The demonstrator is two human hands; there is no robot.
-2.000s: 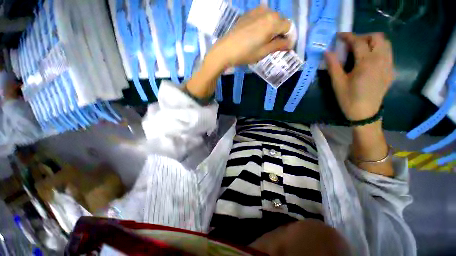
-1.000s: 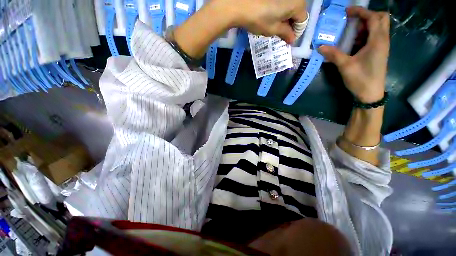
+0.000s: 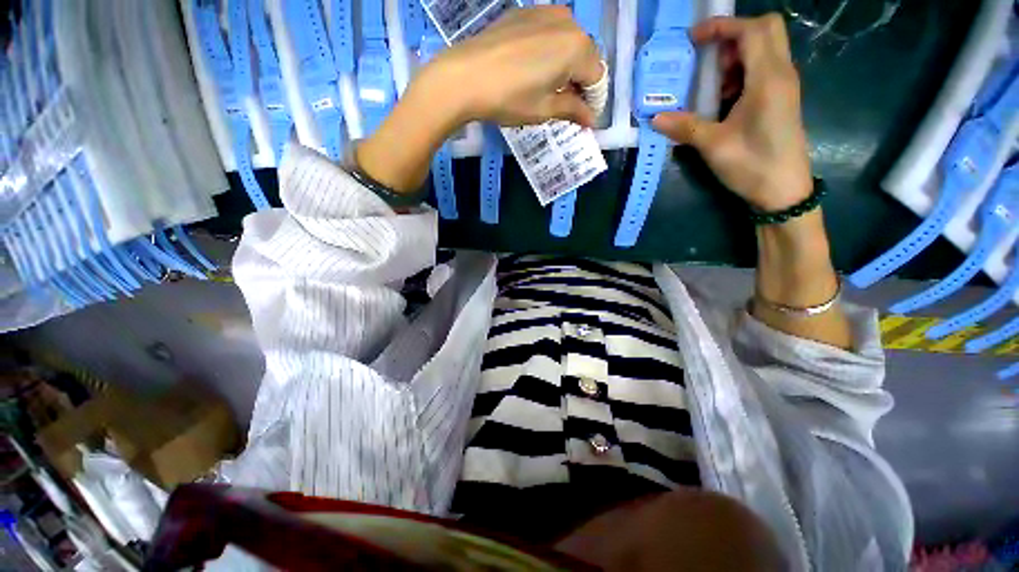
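Note:
My left hand (image 3: 503, 73), with a white cot on one fingertip, holds a printed barcode label strip (image 3: 556, 160). Part of the strip hangs below the fingers and another part shows above the hand. My right hand (image 3: 751, 125) has thumb and fingers at the right side of a light-blue digital watch (image 3: 664, 76). The thumb touches the lower end of its case, just beside a small barcode label (image 3: 659, 99). The watch lies at the right end of a white foam tray (image 3: 620, 69) with a row of watches, several of them labelled. My left fingertips are partly hidden.
A tray stack (image 3: 140, 117) with hanging blue straps stands at the left. Another foam tray (image 3: 911, 184) with watches is at the right on the dark-green bench (image 3: 855, 123). Clear film lies at the top right. Cartons (image 3: 184, 436) stand low at the left.
The right hand has gone from beside the watch to holding its case. The left hand keeps the strip, whose hanging part has swung. The view has shifted, moving the scene in the picture.

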